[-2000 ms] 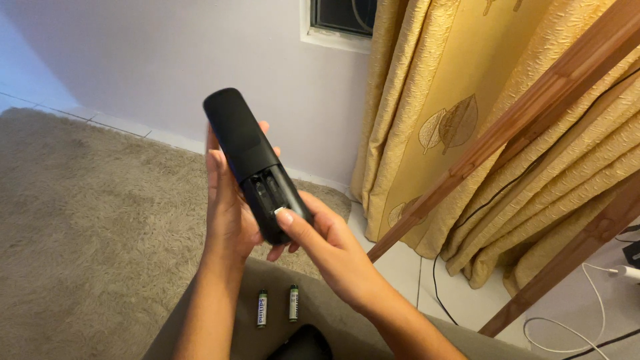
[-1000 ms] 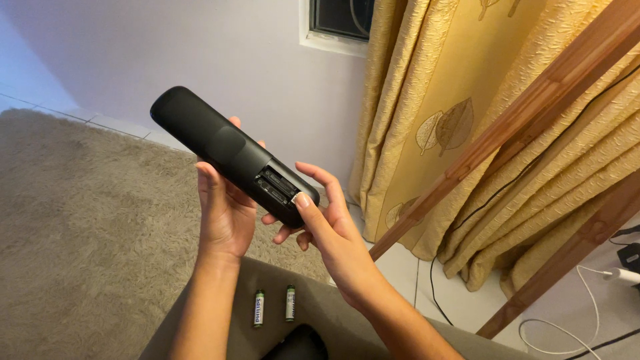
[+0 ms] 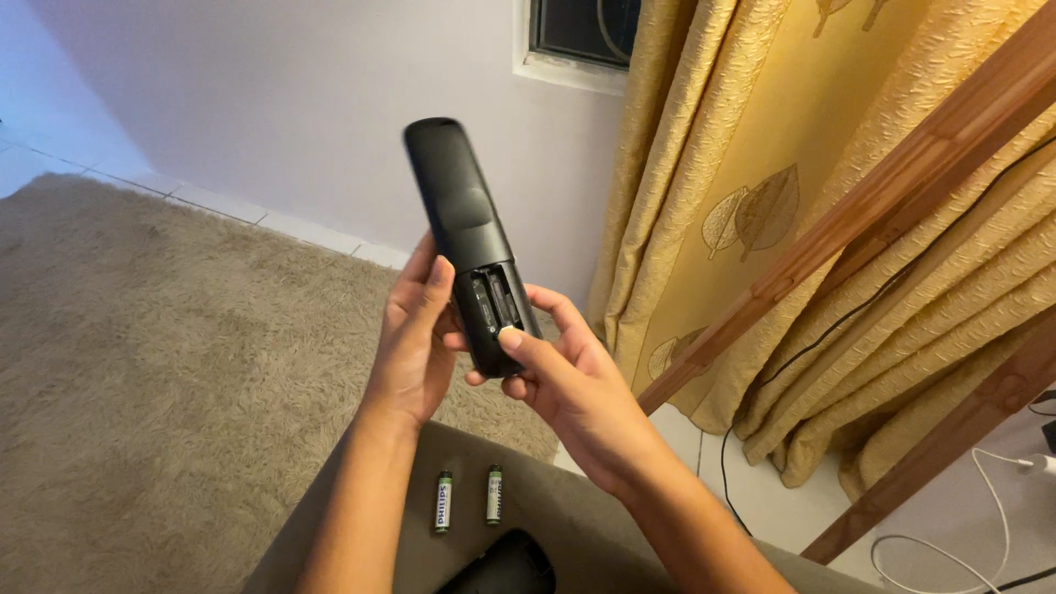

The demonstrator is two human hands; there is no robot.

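Note:
Both hands hold a black remote control (image 3: 462, 206), its battery compartment (image 3: 495, 299) uncovered and facing up. My left hand (image 3: 417, 338) grips the remote's left side, thumb along the edge. My right hand (image 3: 569, 371) holds the lower end, its thumb tip at the bottom of the compartment. Dark slots show inside; whether a battery lies in them I cannot tell. Below the hands, a Philips battery (image 3: 443, 502) and a second battery (image 3: 494, 495) lie apart on a grey-brown cushioned surface (image 3: 594, 528). Near them rests a black plastic cover (image 3: 507, 568), partly cut off by the frame.
A shaggy beige rug (image 3: 181, 371) spreads at left beside a pale wall (image 3: 330, 107). Yellow curtains (image 3: 742, 165) hang at right behind slanted wooden bars (image 3: 825, 219). A black cable and a white cable (image 3: 1002, 503) run at the right.
The remote, tilted far to the left one second ago, has turned back closer to upright. Both hands keep hold of it. The two batteries and the black cover stay in place.

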